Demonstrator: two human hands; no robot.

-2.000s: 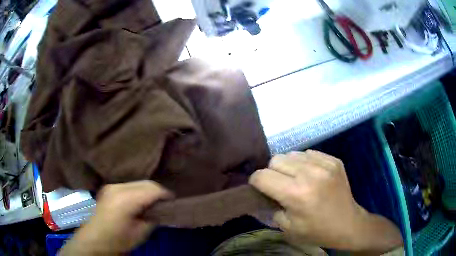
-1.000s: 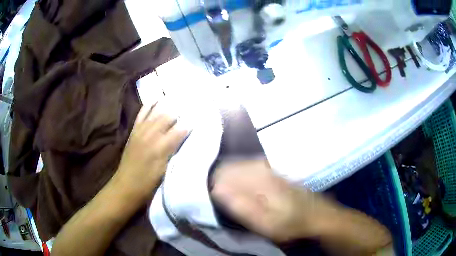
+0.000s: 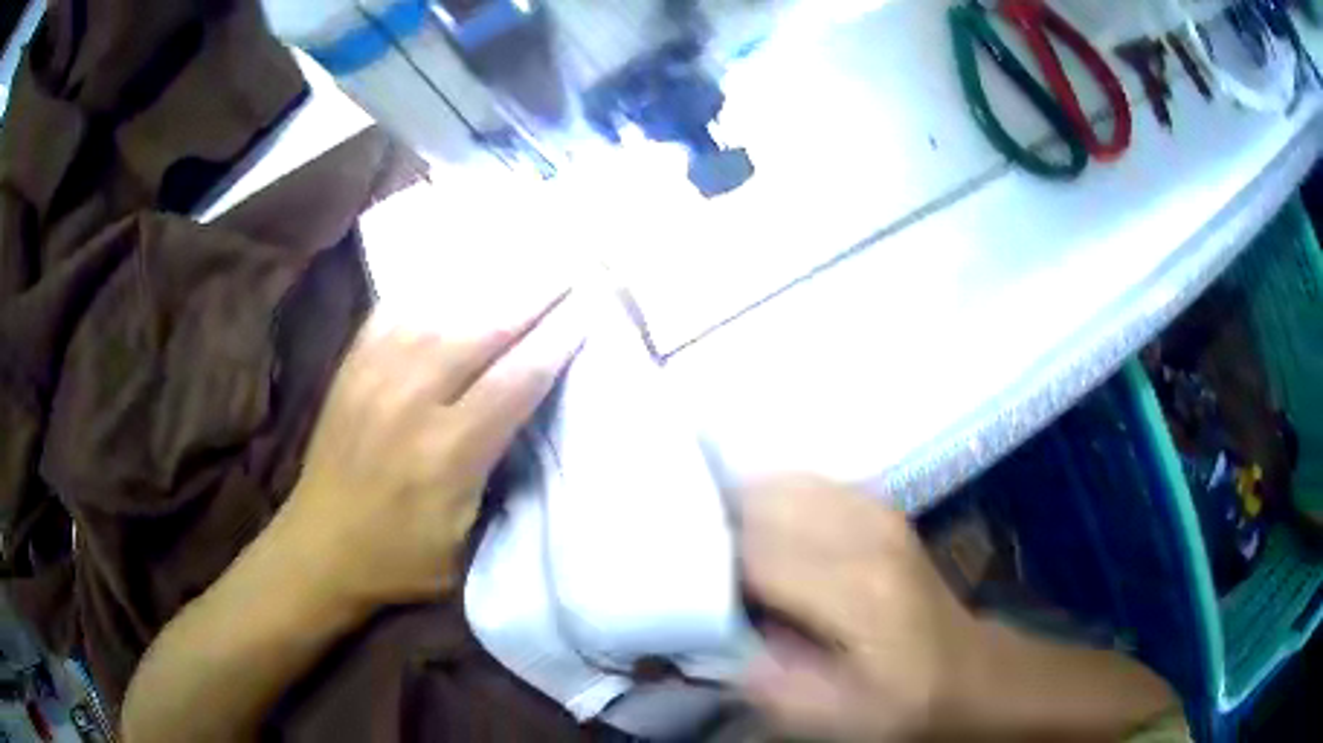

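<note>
The brown garment (image 3: 174,378) lies heaped on the left of the table and runs down under my left forearm. A white facing piece (image 3: 639,537) with a dark stitched edge lies between my hands, its upper end in bright glare below the sewing machine's needle area. My left hand (image 3: 421,436) lies on the left side of the facing, fingertips pointing toward the needle and partly washed out. My right hand (image 3: 842,595) is blurred and grips the facing's right edge at the lower end. The presser foot is lost in glare.
The sewing machine head (image 3: 508,58) is at the top. Scissors (image 3: 1052,87) with red and green handles lie at upper right beside small dark metal parts (image 3: 1161,73). The table's ruled front edge (image 3: 1045,378) curves along the right. A green basket (image 3: 1284,610) is below it.
The brown cloth held between both hands was replaced by the white facing. My left hand now lies nearer the needle, and my right hand has moved right and down. The view has shifted.
</note>
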